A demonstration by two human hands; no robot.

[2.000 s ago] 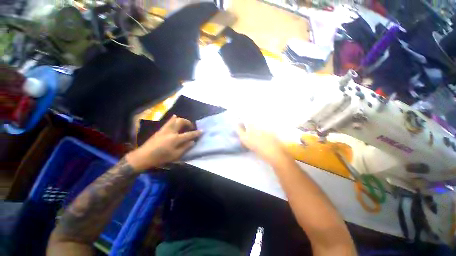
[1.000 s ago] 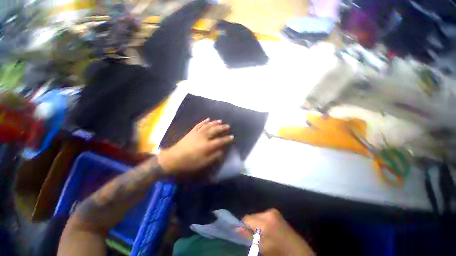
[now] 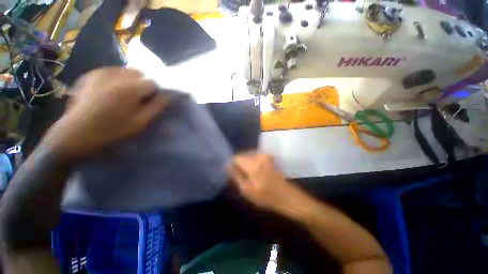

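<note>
A large garment panel, its pale blue-grey side showing point(image 3: 160, 152), is held up in front of me over the table's front edge, blurred. My left hand point(image 3: 115, 107) grips its upper left part. My right hand point(image 3: 251, 174) pinches its right edge. A dark fabric piece point(image 3: 235, 126) lies flat behind the panel, its right edge close to the presser foot point(image 3: 275, 96); the panel hides its left part. The white sewing machine point(image 3: 342, 48) with HIKARI lettering stands to the right.
Scissors point(image 3: 372, 128) with orange and green handles lie right of the needle. A small dark cut piece point(image 3: 176, 35) lies at the upper left, beside a larger dark cloth point(image 3: 96, 48). Dark strips point(image 3: 439, 134) lie far right. A blue crate point(image 3: 101, 241) stands below the table.
The view has turned right towards the machine. My left hand has left the flat dark piece and now holds up the large panel. My right hand has risen from my lap to the panel's edge.
</note>
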